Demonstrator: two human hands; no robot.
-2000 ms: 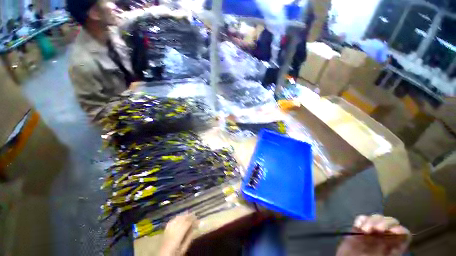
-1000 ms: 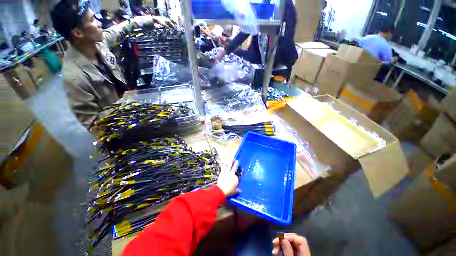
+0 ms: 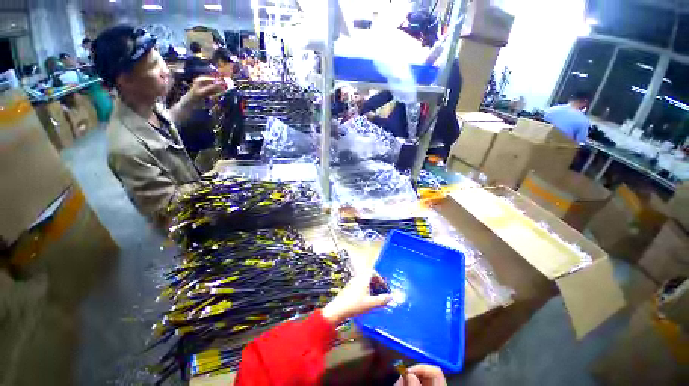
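Note:
A blue tray (image 3: pixel 427 301) lies tilted at the front edge of the work surface. My left hand (image 3: pixel 356 296), in a red sleeve, is over the tray's left side with small dark modules (image 3: pixel 378 285) at its fingertips. My right hand (image 3: pixel 423 375) is low, cut off by the bottom edge, and pinches a small brownish piece (image 3: pixel 400 367); it is too small to name surely. Large heaps of black cable leads (image 3: pixel 249 290) with yellow bands lie left of the tray. A small bundle of leads (image 3: pixel 389 225) lies behind the tray.
A metal post (image 3: pixel 327 113) rises behind the heaps, with crumpled clear plastic bags (image 3: pixel 370 181) beside it. An open carton (image 3: pixel 529 234) is at the right, with more cartons (image 3: pixel 529 154) beyond. A person in a tan jacket (image 3: pixel 143 151) stands at the left.
My left hand has come in from below the cable heap to the tray's left side, and dark modules now show at its fingertips. The view has shifted. My right hand stays low with the small piece.

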